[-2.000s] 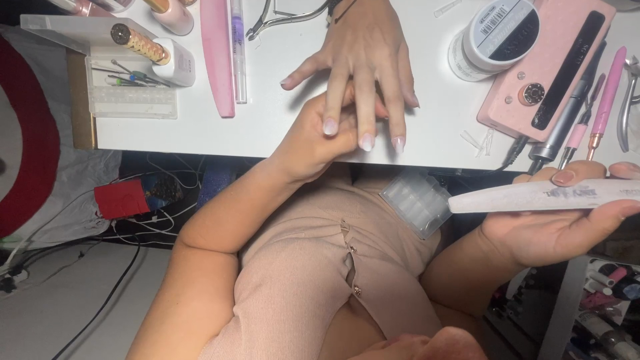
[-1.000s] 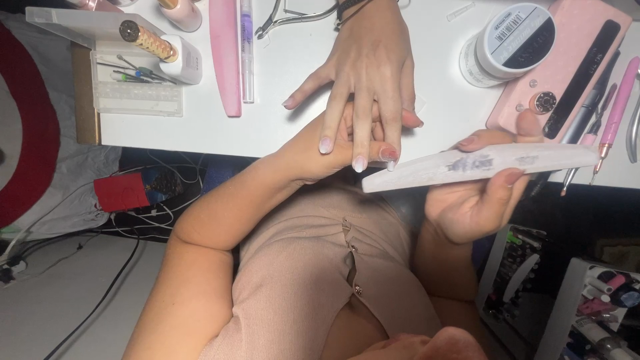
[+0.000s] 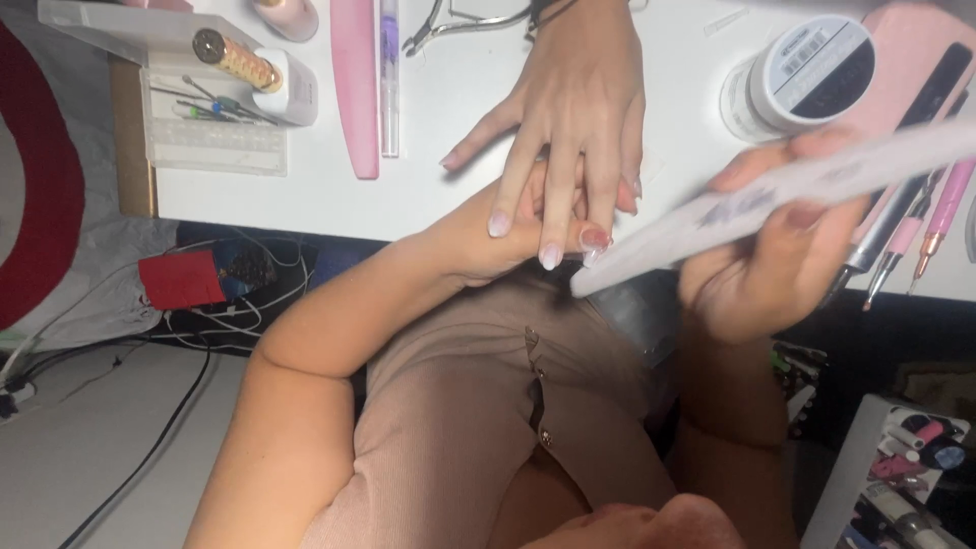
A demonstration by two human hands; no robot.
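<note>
My left hand (image 3: 526, 221) reaches in from the left and is shut on the fingers of another person's hand (image 3: 583, 99), which lies palm down with its fingers over the table's edge. My thumb rests at its fingertips. My right hand (image 3: 778, 236) holds a white nail file (image 3: 686, 229), slightly blurred, slanting from lower left to upper right. The file's lower tip is beside my left thumb and the other person's nails; whether it touches a nail I cannot tell. The nails of that hand have pale, whitish tips.
On the white table (image 3: 244, 202) are a pink nail file (image 3: 355, 91), a purple-filled tube (image 3: 390, 76), cuticle nippers (image 3: 465, 27), a nail polish bottle (image 3: 290, 88) by a clear tray (image 3: 221, 149), a round jar (image 3: 801, 80), a pink device (image 3: 907, 46) and a pink-handled brush (image 3: 948, 206).
My right hand has brought the white file from the far right in to the other person's fingertips, and it now slants more steeply. My left thumb has come over the fingers.
</note>
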